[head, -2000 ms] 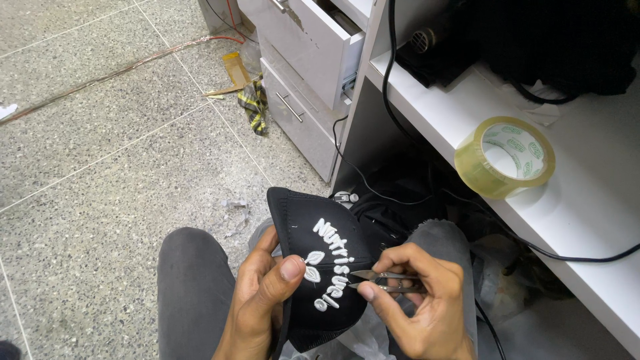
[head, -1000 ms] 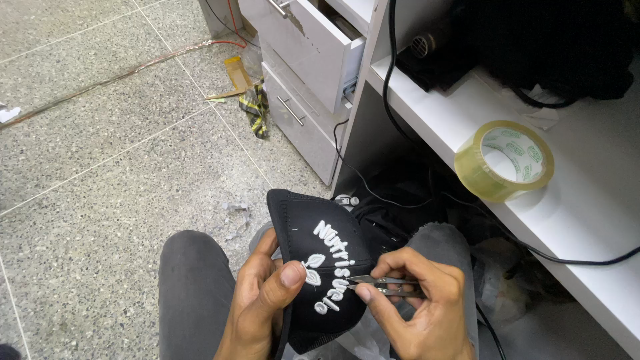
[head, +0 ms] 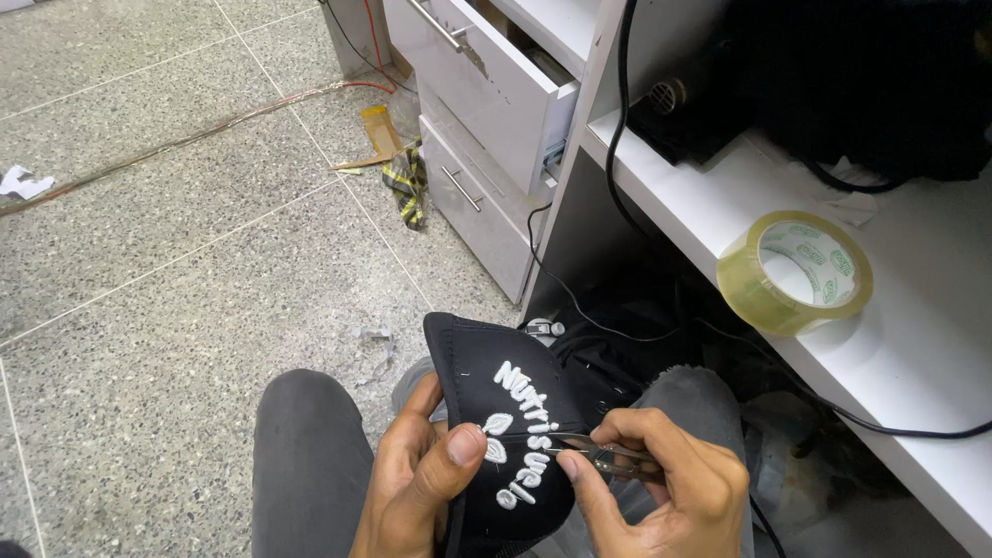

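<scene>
A black cap (head: 496, 341) with raised white embroidered lettering and two white leaf shapes lies over my lap, its brim toward the left. My left hand (head: 426, 473) grips the brim side, the thumb pressed on the front panel beside the leaves. Between the thumb and fingers of my right hand (head: 666, 473) is a pair of small metal thread snips (head: 612, 457). Their tips are at the embroidered letters near the middle of the word; whether they touch a thread is too small to tell.
A roll of clear tape (head: 794, 271) stands on the white shelf (head: 883, 372) at right, near dark fabric (head: 837, 85). Black cables hang by the shelf. A drawer unit (head: 480, 201) has its upper drawer pulled out. Scraps and a striped cloth (head: 404, 186) lie on the floor.
The snips' tips have shifted slightly among the letters. My left hand keeps its hold on the cap, which has hardly moved.
</scene>
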